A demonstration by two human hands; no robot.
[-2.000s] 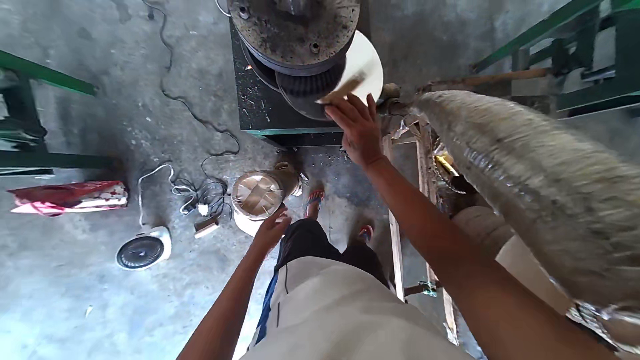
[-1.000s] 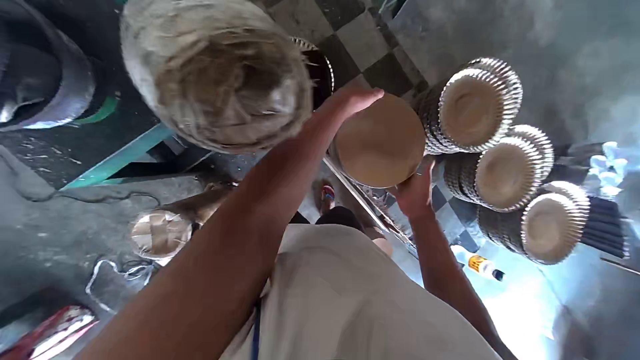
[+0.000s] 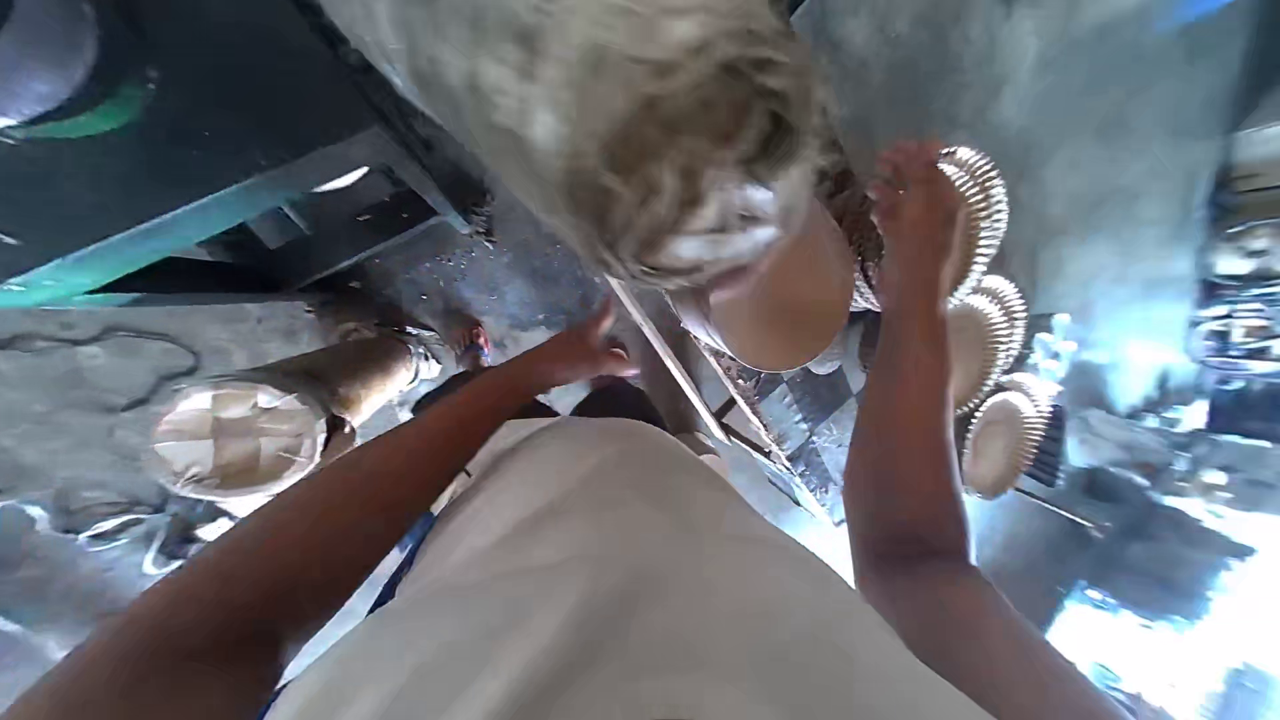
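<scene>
My left hand (image 3: pixel 580 352) is held over the floor by a wooden frame, its fingers apart and nothing in them. My right hand (image 3: pixel 918 185) reaches forward at the near side of a stack of round plates with ribbed rims (image 3: pixel 980 215); blur hides whether its fingers grip one. Between the hands, a round tan disc (image 3: pixel 785 300) lies partly under a large fibrous, plastic-wrapped bundle (image 3: pixel 690 130). More stacks of ribbed plates (image 3: pixel 975 350) stand to the right, nearer my body.
A dark machine table with a green edge (image 3: pixel 200 235) stands at upper left. Below it is a cylindrical container with a woven-patterned top (image 3: pixel 240 440), near cables on the floor (image 3: pixel 120 525). A narrow wooden frame (image 3: pixel 670 360) stands before me.
My hands have come off the round tan disc they were both on a second ago. The left is now over the floor, the right at a plate stack. The view has shifted.
</scene>
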